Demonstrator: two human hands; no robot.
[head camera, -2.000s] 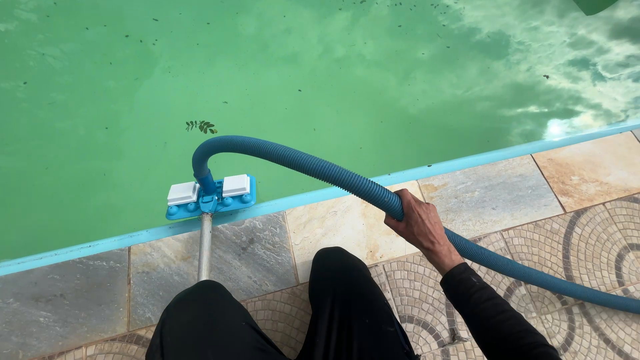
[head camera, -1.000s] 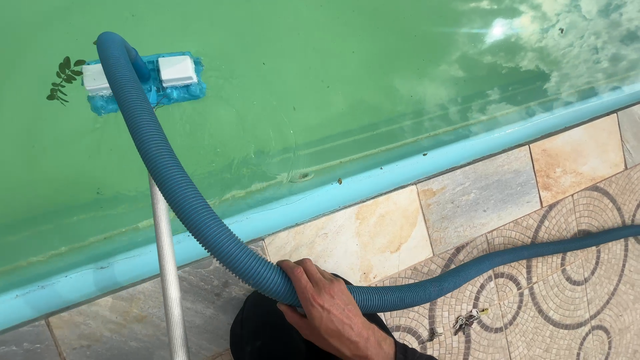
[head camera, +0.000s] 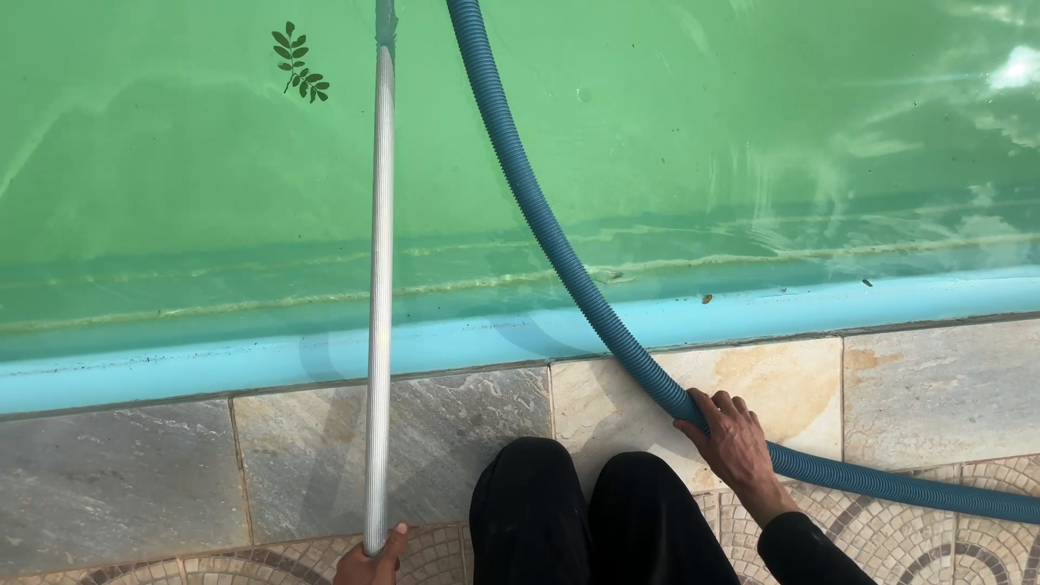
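My left hand (head camera: 372, 561), at the bottom edge, grips the ribbed metal pole (head camera: 379, 309), which stretches over the pool edge and enters the green water. My right hand (head camera: 733, 443) is closed around the blue corrugated hose (head camera: 536, 203) above the stone coping. From that hand the hose curves up into the pool on one side and runs off to the right over the paving on the other. The vacuum head is out of view.
The light-blue pool rim (head camera: 764, 313) borders stone coping slabs (head camera: 390, 455) and mosaic paving (head camera: 910, 528). A leafy sprig (head camera: 297, 63) floats left of the pole. My knees (head camera: 532, 504) are close to the coping.
The vacuum head, at the pool edge and then farther out in earlier frames, has left the view. The pole now reaches into the water, and my left hand has come into view on it.
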